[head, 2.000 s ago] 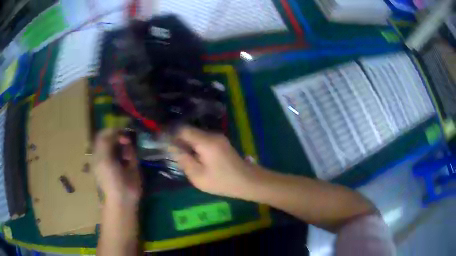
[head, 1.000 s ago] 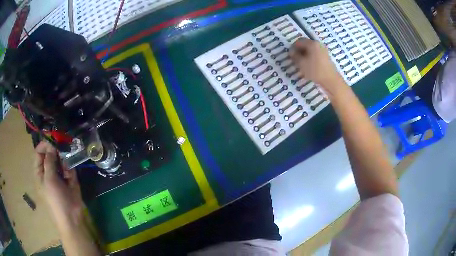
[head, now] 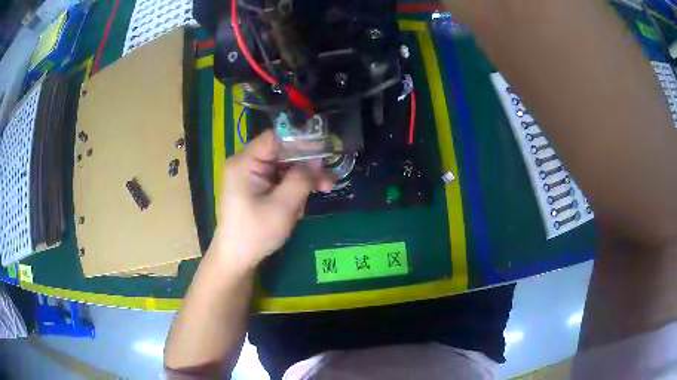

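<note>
The black test fixture (head: pixel 319 67) stands at the upper centre. The clear pressing block (head: pixel 303 147) is at its front, beside the round silvery nest (head: pixel 341 169). My left hand (head: pixel 261 199) is at the block's front left, with fingertips close together by the block and nest. Whether they hold a small part is hidden. My right forearm crosses the upper right, and its hand is beyond the top edge. The white parts tray (head: pixel 545 174) with dumbbell-like parts is partly behind that arm.
A tan cardboard sheet (head: pixel 141 89) with scattered dark bits lies left of the fixture. Stacked trays (head: pixel 48 171) are at the far left. A green label (head: pixel 361 262) lies in front of the fixture. A red wire (head: pixel 249 48) hangs at the fixture's front.
The view has swung left, back to the fixture. My right hand has left the parts tray and gone out at the top. My left hand remains by the clear block.
</note>
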